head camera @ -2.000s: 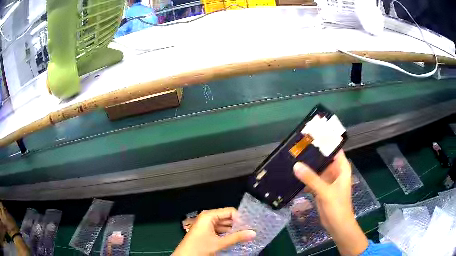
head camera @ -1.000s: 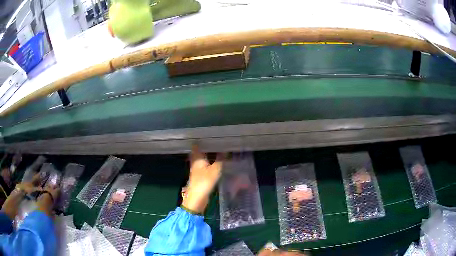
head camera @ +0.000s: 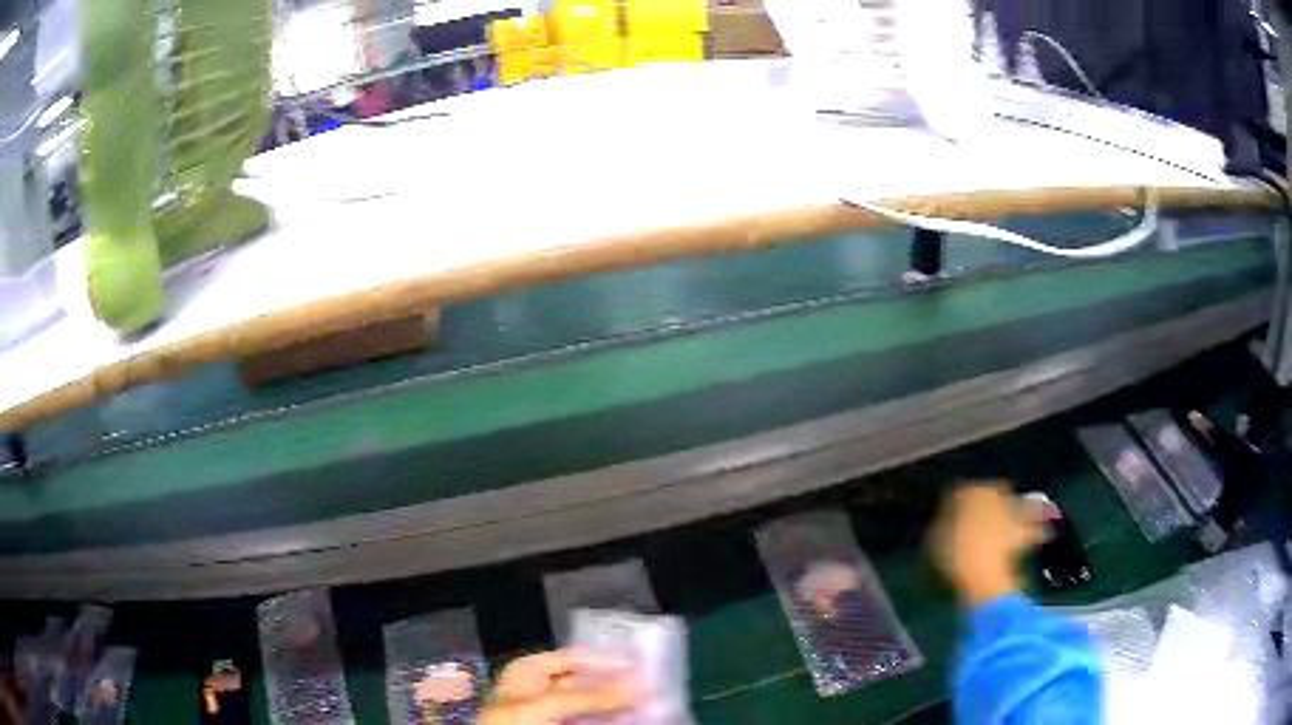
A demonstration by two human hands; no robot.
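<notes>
My left hand (head camera: pixel 556 690), cut off by the bottom edge, holds a whitish bubble bag (head camera: pixel 645 663); whether anything is in it I cannot tell. My right hand (head camera: pixel 981 538) is blurred over the belt, just left of a bare black display module (head camera: pixel 1063 545) with a pale patch; its grip or contact is unclear. A filled bubble bag (head camera: pixel 836 602) with a pinkish patch lies between my hands. Another filled bag (head camera: pixel 442 680) lies left of my left hand. A loose heap of bubble bags (head camera: pixel 1226 637) is at the lower right.
The dark green conveyor belt (head camera: pixel 737 677) carries more bagged modules at both sides and a bare module (head camera: pixel 224 691) at the left. A grey side rail (head camera: pixel 638 503) runs beyond it. Above is a white-topped shelf (head camera: pixel 567 184) with a green fan (head camera: pixel 125 184) and a white cord.
The view has swung right. My left hand has come back from the belt's far side and now holds a bag. My right hand has moved from the bottom edge out over the belt at the right.
</notes>
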